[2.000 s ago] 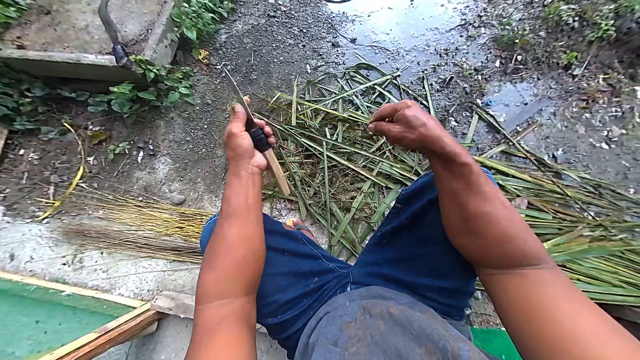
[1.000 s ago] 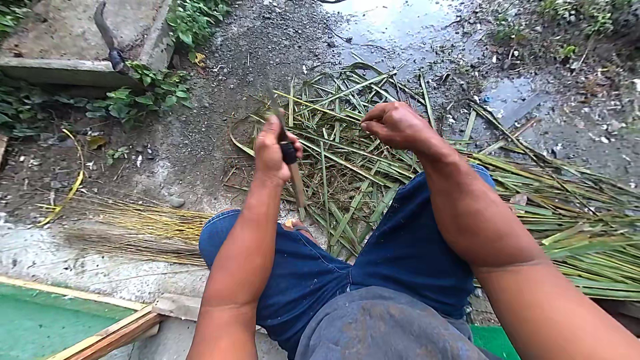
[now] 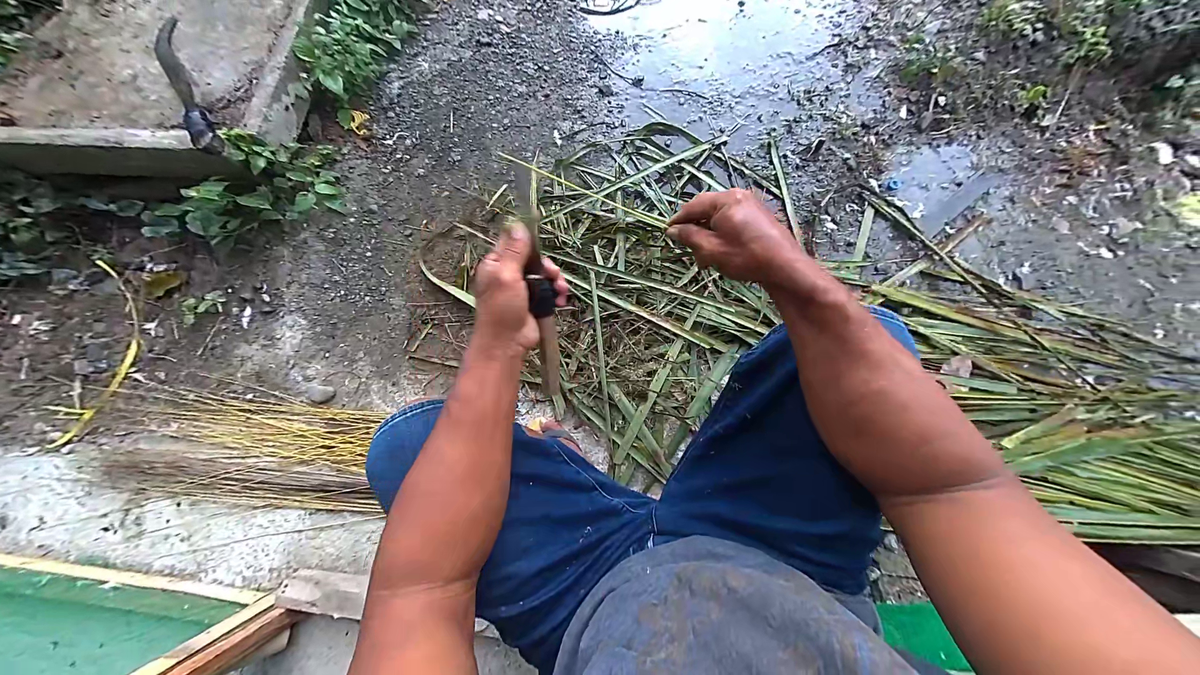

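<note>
My left hand (image 3: 514,292) is closed round a knife (image 3: 539,295) with a black wrapping at the grip and a wooden handle end below; its blade points up and is blurred. A thin green-yellow leaf strip (image 3: 600,194) runs from the blade across to my right hand (image 3: 722,232), whose thumb and fingers pinch its end. Under both hands lies a loose heap of cut green leaf strips (image 3: 656,337). To the left of my knee rests a bundle of thin yellow and brown leaf ribs (image 3: 272,441).
Long green leaves (image 3: 1078,422) are piled at the right. A curved blade with a dark handle (image 3: 187,89) lies on a concrete slab (image 3: 94,141) at upper left. A green panel with a wooden frame (image 3: 122,609) is at lower left. Puddled water (image 3: 741,47) covers ground ahead.
My left hand with the knife has moved right, towards my right hand, and the blade has swung from leaning left to nearly upright. The right hand has hardly moved.
</note>
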